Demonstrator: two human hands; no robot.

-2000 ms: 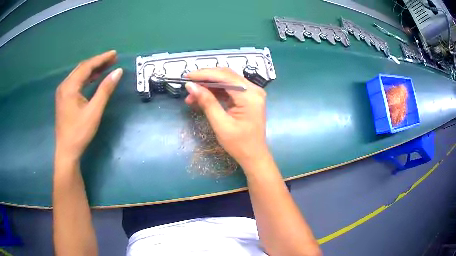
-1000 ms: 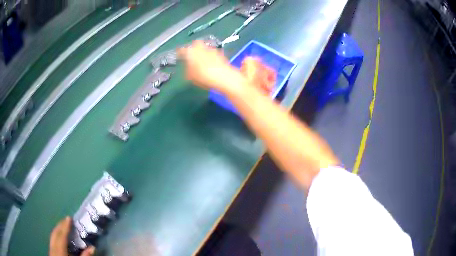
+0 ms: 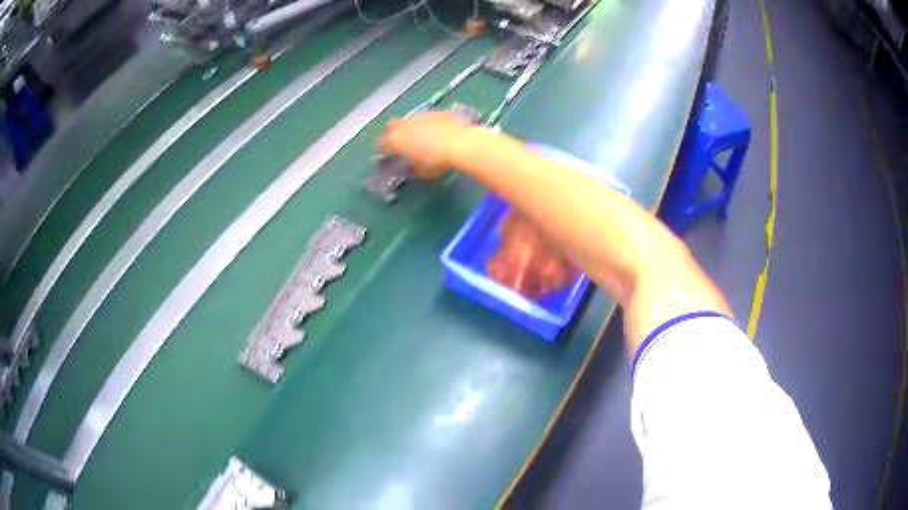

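Observation:
My right hand (image 3: 428, 141), blurred, is over a grey comb-shaped plate (image 3: 386, 183) at the upper middle and covers its centre. Its fingers point left; whether they grip the plate, or hold tweezers, cannot be told. A single loose grey plate (image 3: 299, 299) lies flat to the left, its scalloped edge facing right. The end of another bright plate (image 3: 237, 488), apparently the stack, shows at the bottom edge. My left hand is out of the picture.
A blue bin (image 3: 508, 304) with a fluffy orange mass (image 3: 533, 264) lies partly under my right forearm. Pale green rods (image 3: 523, 85) and dark metal parts (image 3: 513, 52) lie beyond the hand. Metal rails (image 3: 229, 259) run at left. A blue stool (image 3: 712, 149) stands right of the bench.
The view has swung right, away from the stack. My right hand, earlier at the stack with tweezers, has reached to the far plate. My left hand has left the picture.

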